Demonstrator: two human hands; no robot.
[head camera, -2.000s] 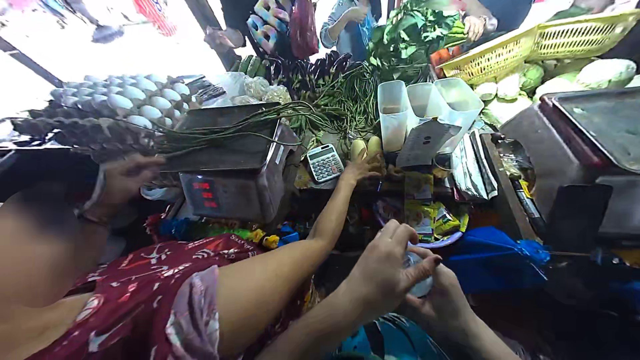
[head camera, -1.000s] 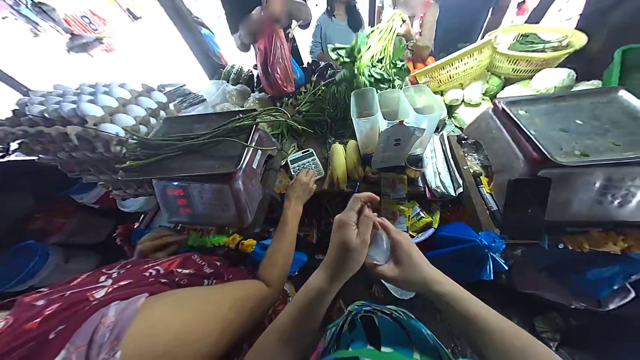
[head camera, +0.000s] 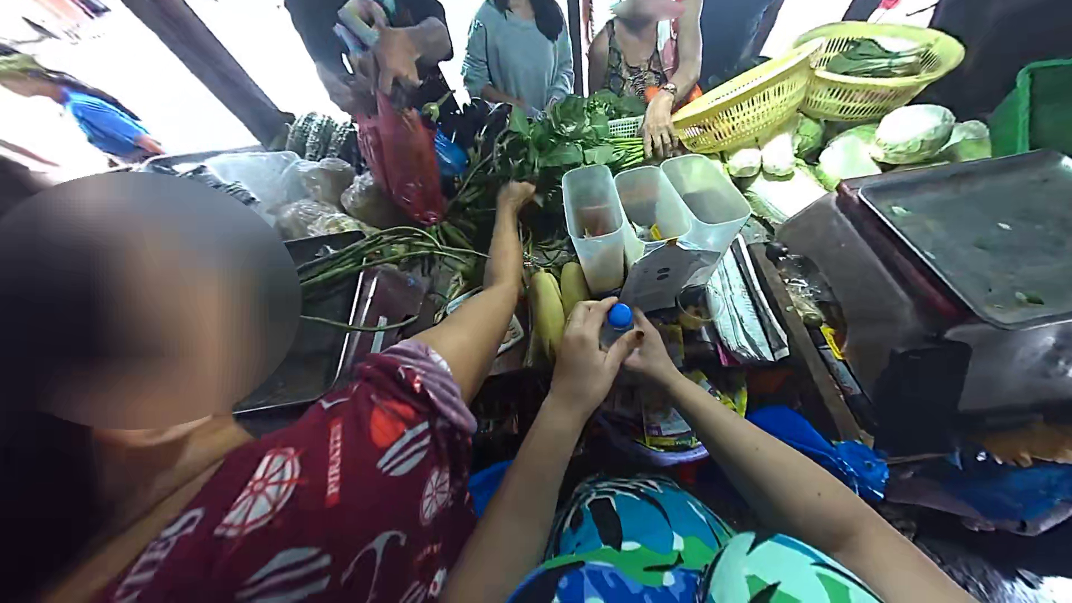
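Note:
My left hand and my right hand meet around a small clear plastic bottle with a blue cap. The left fingers curl round the near side and partly hide the bottle's body; the right hand grips it from the right. Two pale yellow-green elongated vegetables lie just left of the hands. Behind the bottle leans a grey card against translucent plastic containers.
At left, a co-worker in a maroon patterned shirt stretches an arm to the leafy greens. Weighing scales stand on both sides, the right one with a metal tray. Yellow baskets and cabbages sit at back right.
The co-worker has leaned in and moved a hand from the calculator to the greens. My hands, lower before, are now beside the grey card, and the blue cap shows.

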